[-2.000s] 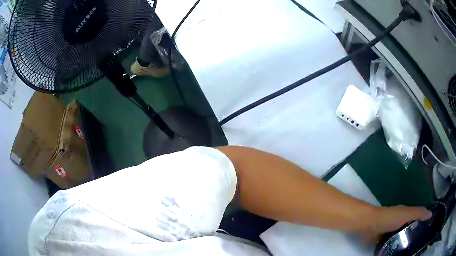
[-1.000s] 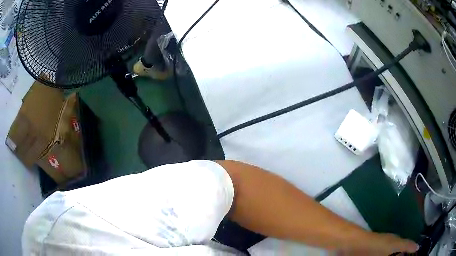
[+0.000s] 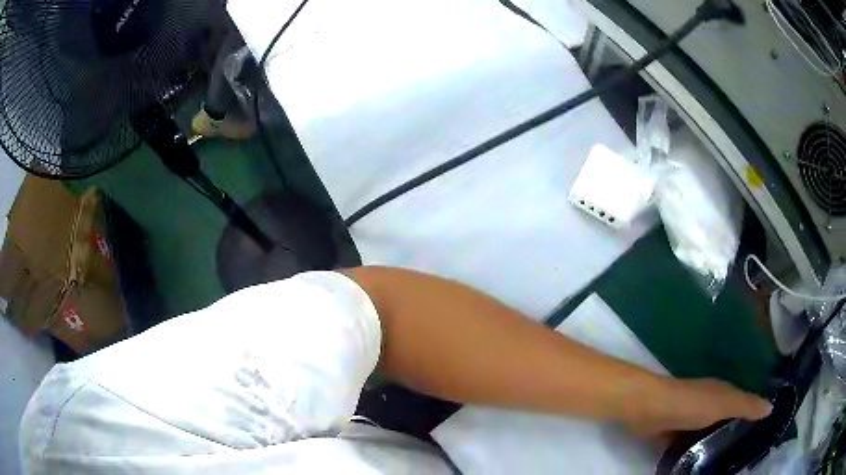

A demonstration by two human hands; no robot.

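My left hand (image 3: 710,405) is at the lower right, at the end of a bare forearm below a white sleeve. Its fingers lie over the upper edge of a glossy black housing (image 3: 719,449), which it grips. The bottom edge of the picture cuts off the housing, and part of the hand's grip is hidden. A white foam sheet (image 3: 547,443) lies under my forearm. My right hand is not in view.
A white multi-port box (image 3: 609,187) and plastic bag (image 3: 698,218) lie beyond my forearm. A thick black cable (image 3: 501,139) crosses white sheets to grey equipment (image 3: 779,102). A pedestal fan (image 3: 93,83) and cardboard box (image 3: 60,260) stand at left.
The view shifted down and right, then back up and left. The glossy housing, mostly out of the picture one second ago, shows again under my left hand.
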